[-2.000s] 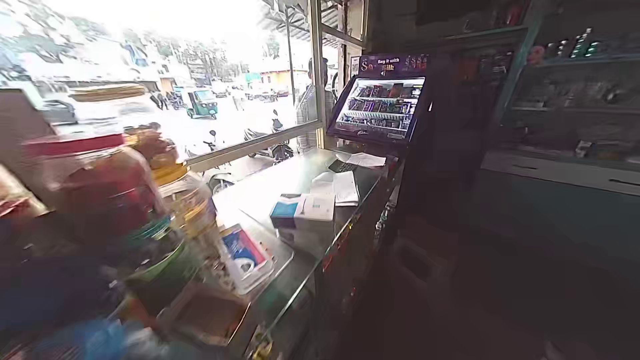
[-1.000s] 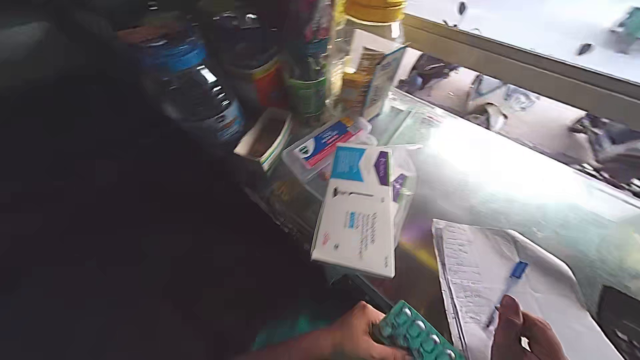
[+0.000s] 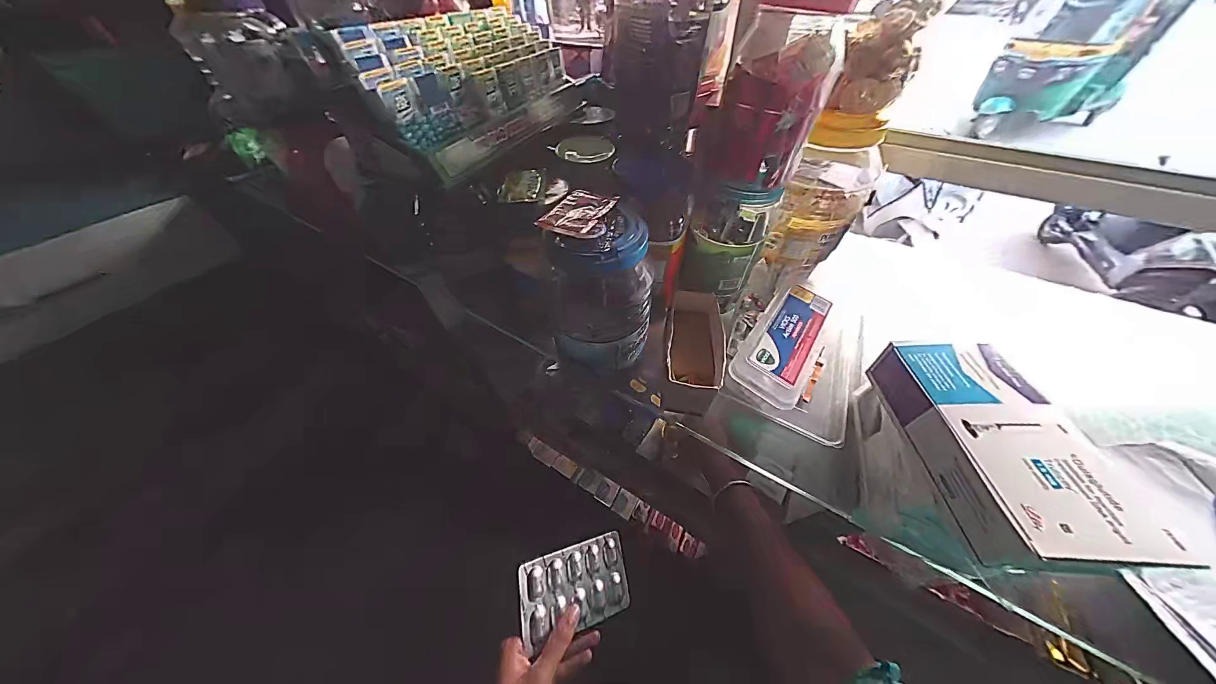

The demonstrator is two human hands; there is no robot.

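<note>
My left hand (image 3: 556,655) grips a silver blister pack of capsules (image 3: 575,584) by its lower edge, thumb on top, at the bottom centre. My right forearm reaches up from the lower right, a bangle at the wrist. My right hand (image 3: 692,448) is in the shade at the edge of the glass counter, below an open cardboard box (image 3: 696,351); its fingers are too dark to make out. A clear plastic case with a Vicks pack (image 3: 790,332) lies beside the box. Further right, a white medicine carton (image 3: 1054,465) rests on the counter over some papers (image 3: 1168,494).
A blue-lidded jar (image 3: 601,294) with a sachet on top stands left of the cardboard box. Behind are tall jars of packets, one yellow-lidded (image 3: 836,180), and a display rack of small packs (image 3: 456,90). The glass counter edge (image 3: 807,494) runs diagonally. Small packs line a shelf below.
My right hand has left the pen and papers and now reaches to the counter edge by the cardboard box. My left hand still holds a blister pack, its silver side now showing. The view has swung left.
</note>
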